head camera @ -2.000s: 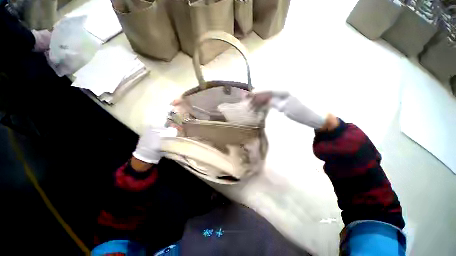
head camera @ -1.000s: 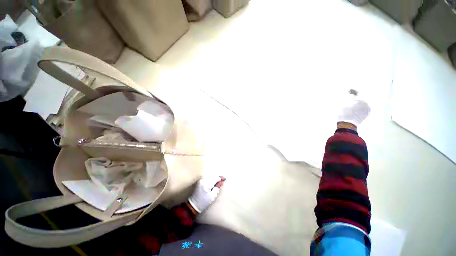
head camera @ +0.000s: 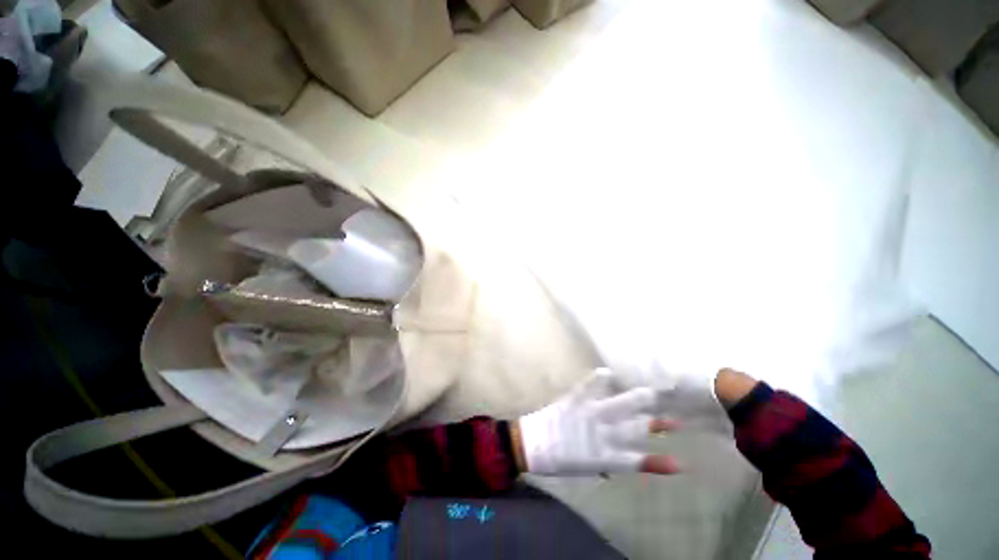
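A taupe tote bag (head camera: 438,328) stands at the left with its top open. White tissue and stiff white pieces show on both sides of its zipped divider. One handle arches at the back, the other hangs out toward me. My left hand (head camera: 592,430), in a white glove with bare fingertips, is right of the bag, fingers spread, near the edge of a large white sheet (head camera: 723,241). My right hand (head camera: 690,399) is beside it, blurred against the white; its fingers and any hold on the sheet cannot be made out. The sheet's right edge is blurred.
Several taupe bags (head camera: 362,49) stand at the back left, with more grey-taupe bags (head camera: 931,38) at the back right. Another white sheet (head camera: 964,230) lies at the right. White papers (head camera: 115,181) lie behind the tote. Dark floor with a yellow line is at the lower left.
The tote moved from in front of me to the left, and both hands left it. Since the last earlier frame, my right hand came back beside my left, which moved right; the sheet's edges shifted.
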